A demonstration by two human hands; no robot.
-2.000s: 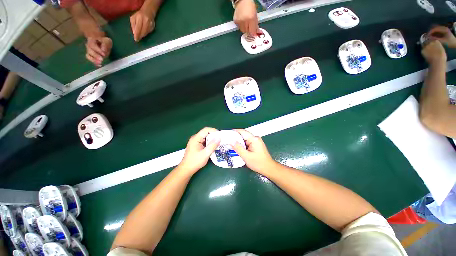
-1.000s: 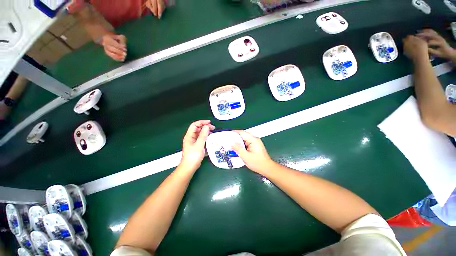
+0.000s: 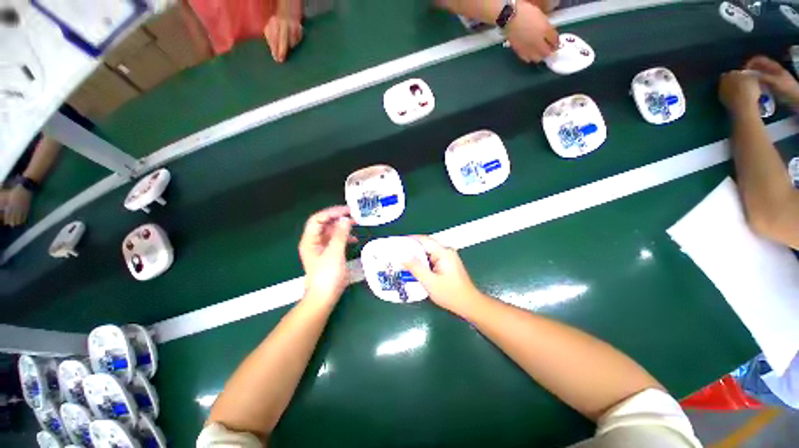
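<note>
An open unit with its circuit board (image 3: 394, 269) is held over the green bench edge by my right hand (image 3: 445, 278), thumb on its face. The white shell shows a blue-grey board and a blue part. My left hand (image 3: 324, 254) is off this unit, to its left over the pale rail, fingers curled near the lower left edge of another open unit (image 3: 375, 195) on the belt. The fingertips overlap, so I cannot tell whether the left hand touches that unit or holds something small.
More open units (image 3: 477, 163) stand in a row on the belt. Front covers (image 3: 147, 252) lie beyond and at left. Stacked units (image 3: 111, 350) are at lower left. A white sheet (image 3: 731, 262) and a neighbour's arms are at right. A person's hand (image 3: 533, 37) touches a far cover.
My left hand has come off the unit and moved left and slightly up. The right hand still holds it. The belt units have shifted left. A hand has reached a far cover.
</note>
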